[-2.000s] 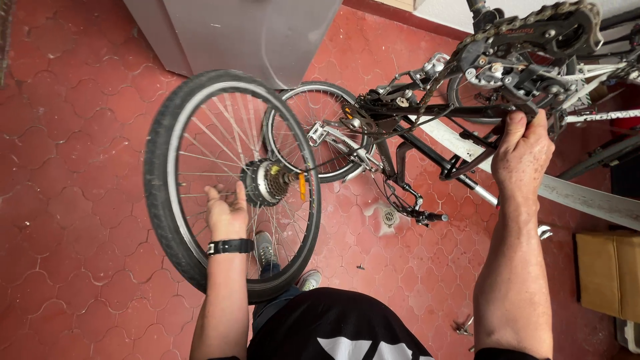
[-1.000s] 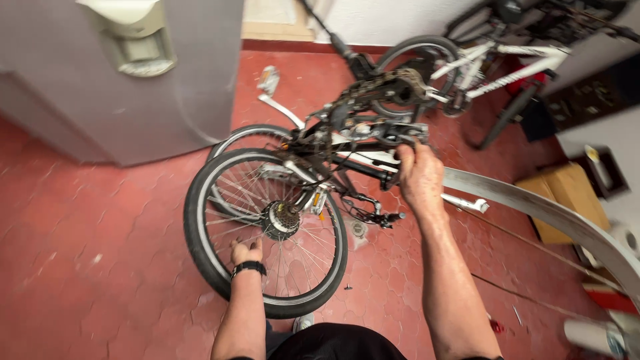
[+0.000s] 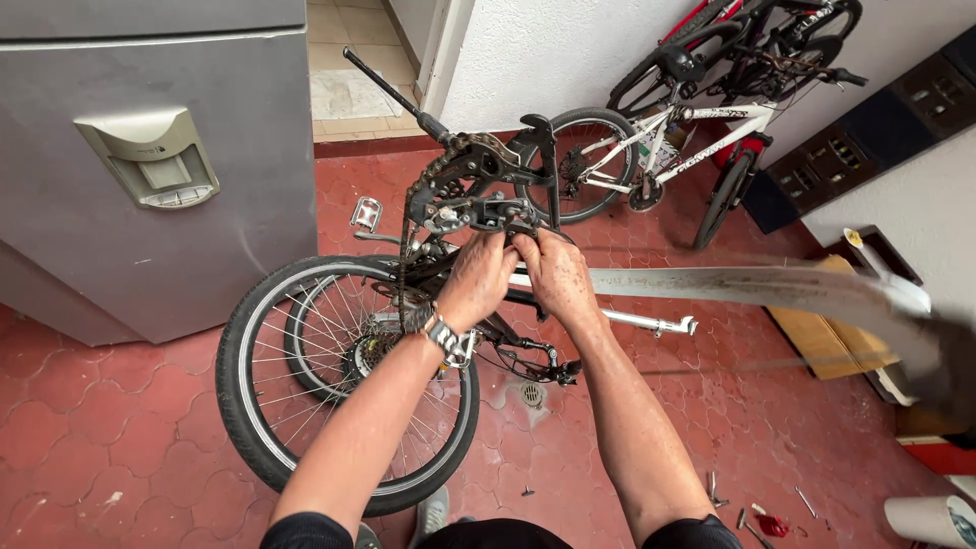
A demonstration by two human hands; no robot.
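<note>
An upturned bicycle stands before me, its rear wheel (image 3: 236, 366) at the lower left with a cassette (image 3: 374, 352) at the hub. Both my hands meet at the frame's rear end, beside the brake and dropout parts (image 3: 488, 213). My left hand (image 3: 480, 278), with a watch on the wrist, has its fingers curled against a small dark part there. My right hand (image 3: 557, 274) grips the same dark part from the other side. The chain (image 3: 408, 221) hangs in a loop left of my hands. A silver curved fender (image 3: 686, 282) reaches to the right.
A grey refrigerator (image 3: 229, 229) stands at the left. A white bicycle (image 3: 717, 145) and others lean by the wall. Cardboard (image 3: 823, 335) lies at the right. Several small tools (image 3: 751, 526) and a white container (image 3: 926, 520) are at the lower right. A drain (image 3: 532, 393) is in the floor.
My left hand has left the rear wheel's spokes and moved up to the frame beside my right hand. The view has shifted.
</note>
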